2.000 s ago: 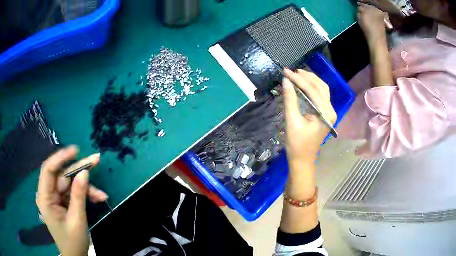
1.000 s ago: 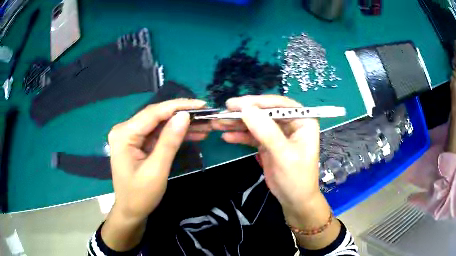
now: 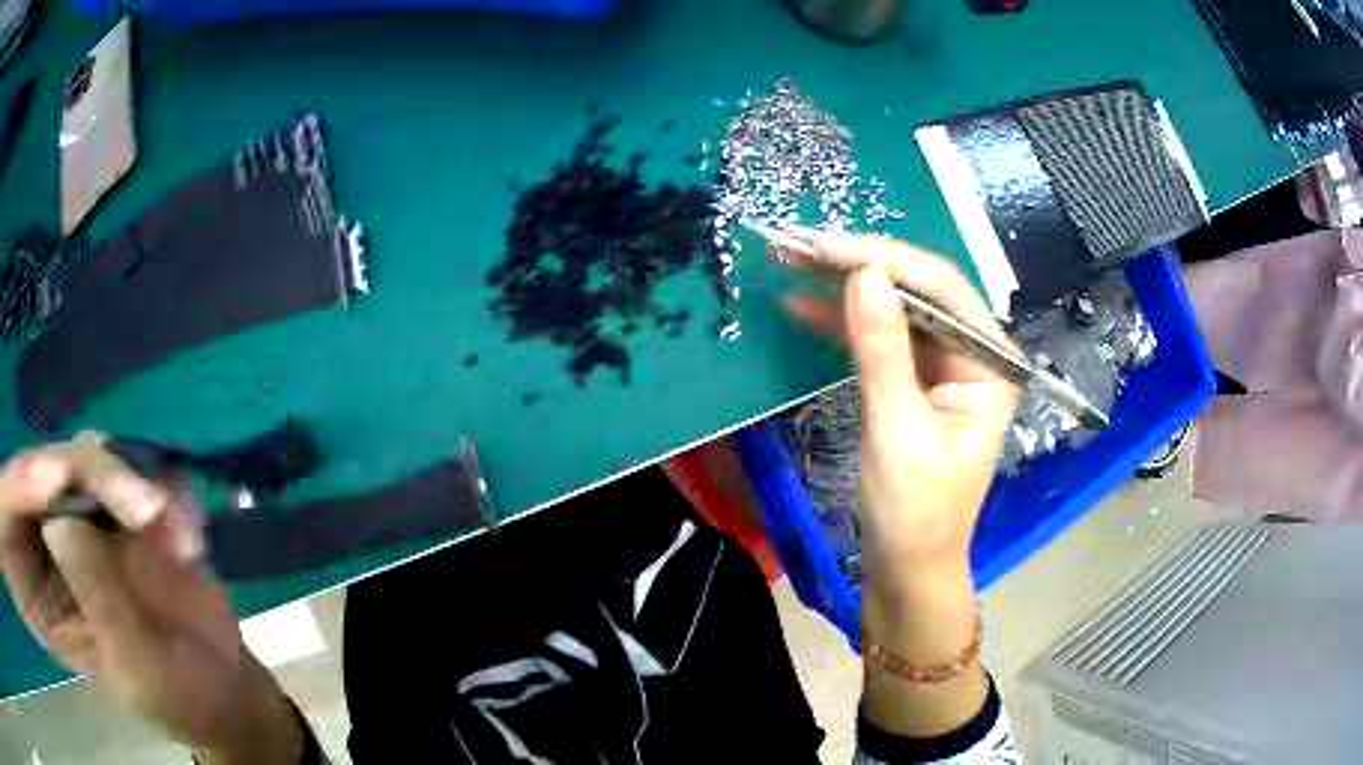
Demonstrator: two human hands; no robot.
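Note:
My right hand [image 3: 934, 381] holds slim silver tweezers [image 3: 957, 326] with the tip at the lower edge of the heap of small silver parts [image 3: 785, 150]. I cannot tell if anything is between the tips. My left hand [image 3: 112, 568] is blurred at the lower left, its fingers pinching a dark strip part [image 3: 78, 505] that is mostly hidden. A loose heap of small black parts [image 3: 576, 254] lies just left of the silver heap. Dark stacked strips [image 3: 195, 284] lie at the left, with shorter strips [image 3: 366, 516] near the table edge.
A black sheet with a ribbed grey half [image 3: 1099, 165] lies at the right. A blue bin [image 3: 1188, 351] of silvery pieces sits below the table edge. A phone [image 3: 99, 127] is upper left, a blue basket [image 3: 374, 5] at the far edge. A person's pink clothing [image 3: 1271, 359] shows at right.
My hands have moved apart. The left went to the lower left with the strip part; the right moved with the tweezers to the silver heap. The view has shifted.

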